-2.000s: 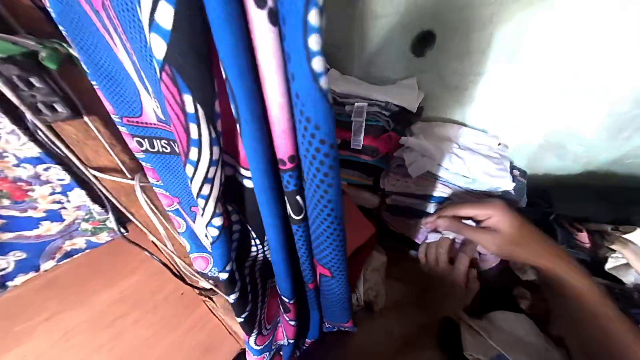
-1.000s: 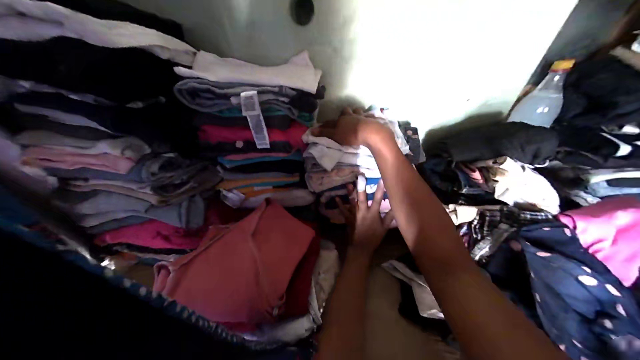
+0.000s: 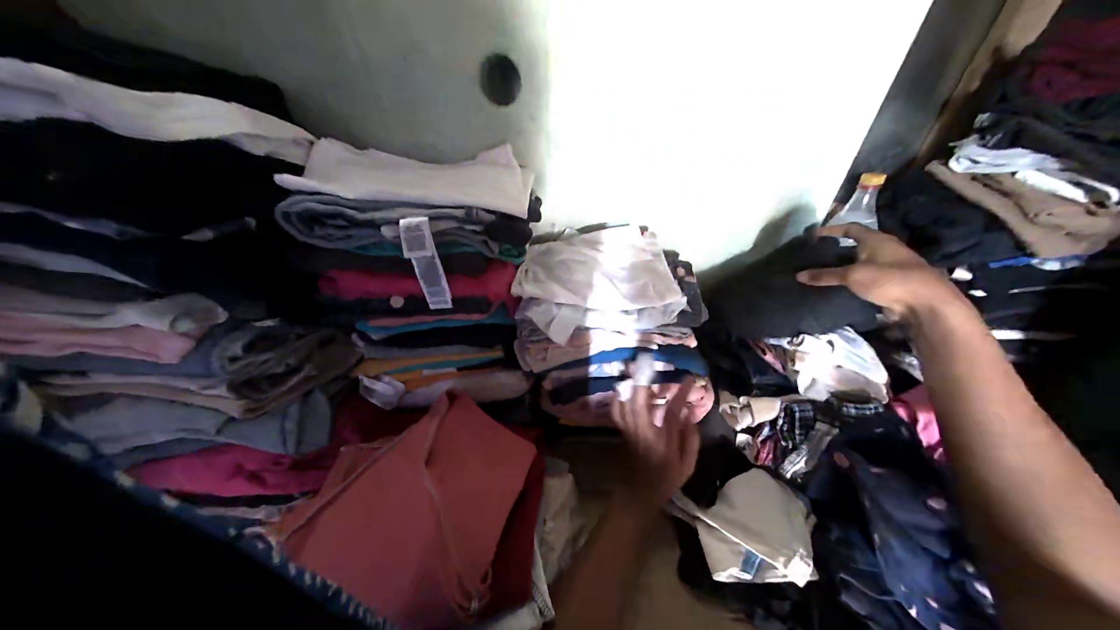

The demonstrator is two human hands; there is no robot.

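Observation:
My left hand [image 3: 656,437], slightly blurred, is at the front of a stack of folded clothes [image 3: 604,337], its fingers apart near the lower layers. A white folded cloth [image 3: 595,267] tops that stack. On the right, my right hand [image 3: 884,267] has its fingers spread over a black folded garment [image 3: 779,289], just in front of a clear plastic bottle [image 3: 861,206] with a yellow cap. No cloth shows in either hand.
Taller stacks of folded clothes [image 3: 411,262] rise at the left. A coral garment [image 3: 420,507] lies in front of them. Loose clothes, among them a beige cloth [image 3: 757,529] and a dark dotted garment [image 3: 910,516], lie at the right. A pale wall [image 3: 385,79] stands behind.
My right hand has left the top of the middle stack and moved right to the black garment by the bottle. My left hand remains near the stack's front. The view has swung away from the hanging blue fabric.

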